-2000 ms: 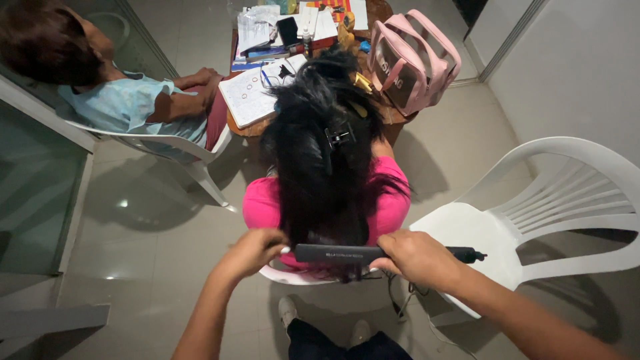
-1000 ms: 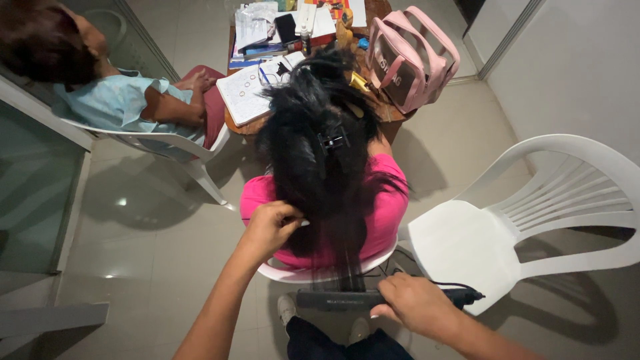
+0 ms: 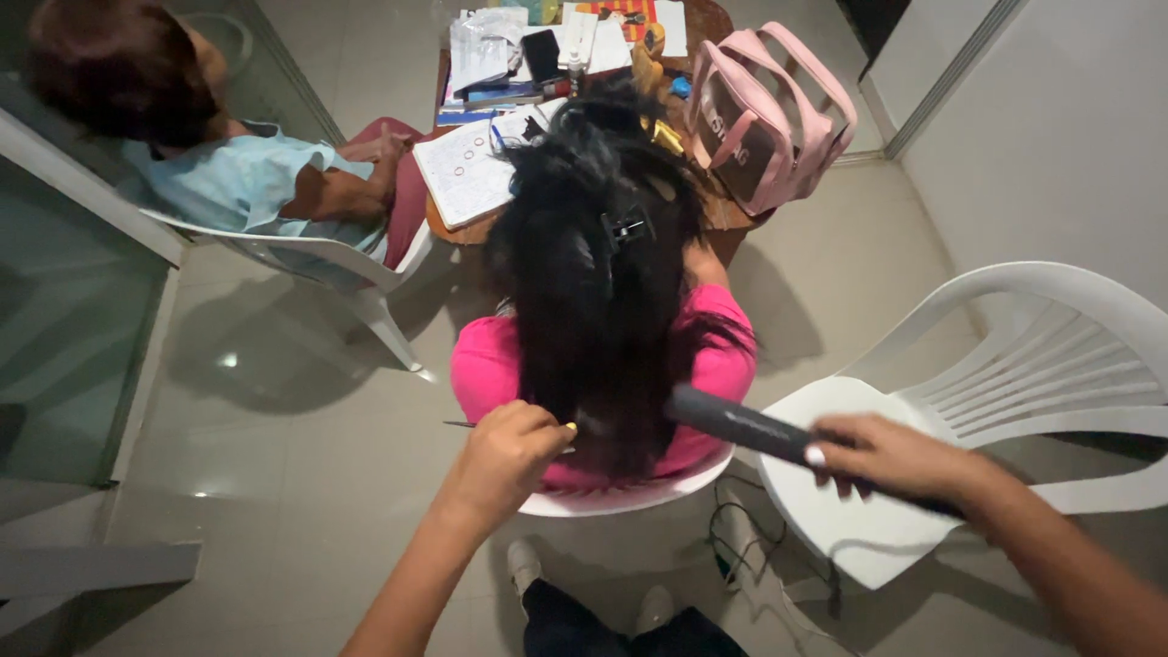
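Note:
A seated person in a pink top has long black hair (image 3: 584,301) hanging down their back, with a dark hair clip (image 3: 627,230) fastened at the back of the head. My left hand (image 3: 516,452) is closed at the lower left of the hair on a thin object, probably a comb, whose dark pointed end sticks out to the left; most of it is hidden by my fingers. Off to the right, my right hand (image 3: 876,456) grips a black hair straightener (image 3: 739,424), its slightly blurred tip close to the hair's right edge. Whether its plates touch cannot be told.
An unoccupied white plastic chair (image 3: 835,438) stands at right, with a cable (image 3: 753,538) on the floor beside it. Ahead, a wooden table (image 3: 465,233) holds an open notebook (image 3: 470,169), papers and a pink bag (image 3: 794,119). Another person (image 3: 246,178) sits at left.
The straightener has gone from low across the hair ends to the right of the hair, its tip now angled up and left. My left hand has moved down along the hair since one second ago.

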